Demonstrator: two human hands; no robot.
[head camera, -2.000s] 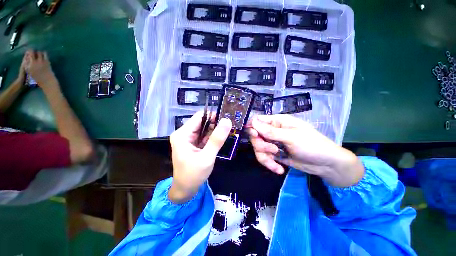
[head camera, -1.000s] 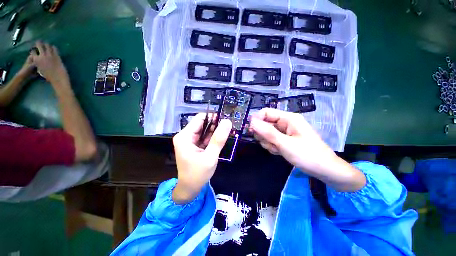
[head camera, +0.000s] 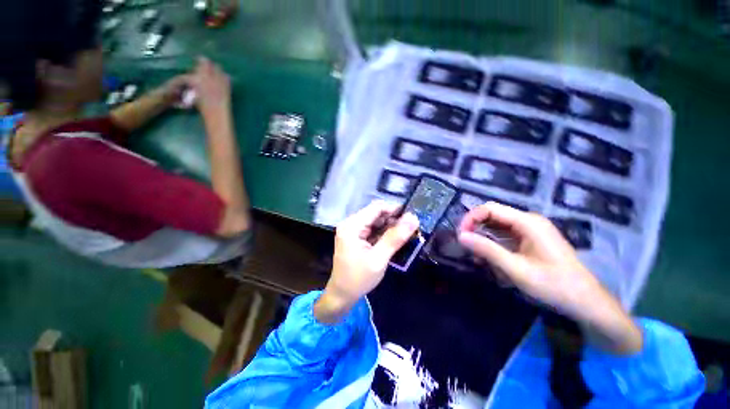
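Observation:
My left hand (head camera: 364, 244) holds a main board (head camera: 430, 201) between thumb and fingers above the tray's near edge. A dark screen with a bright edge (head camera: 409, 252) hangs from the board's lower end. My right hand (head camera: 532, 260) is just right of the board, its fingers bent around a dark, blurred item (head camera: 454, 232) that looks like a phone housing. The tweezers cannot be made out. Black phone housings (head camera: 506, 174) lie in rows on the white-lined tray (head camera: 652, 192); my hands hide some of the nearest ones.
Board and screen units (head camera: 283, 134) lie left of the tray, with a small ring-shaped part (head camera: 319, 141) beside them. A person in a maroon and grey shirt (head camera: 128, 188) works at the left of the green bench (head camera: 272, 184). Small parts and a reddish item (head camera: 218, 13) lie beyond.
The view has swung left and tilted, so the tray shows further right and more of the person shows. The dark item at my right hand now shows beside the board.

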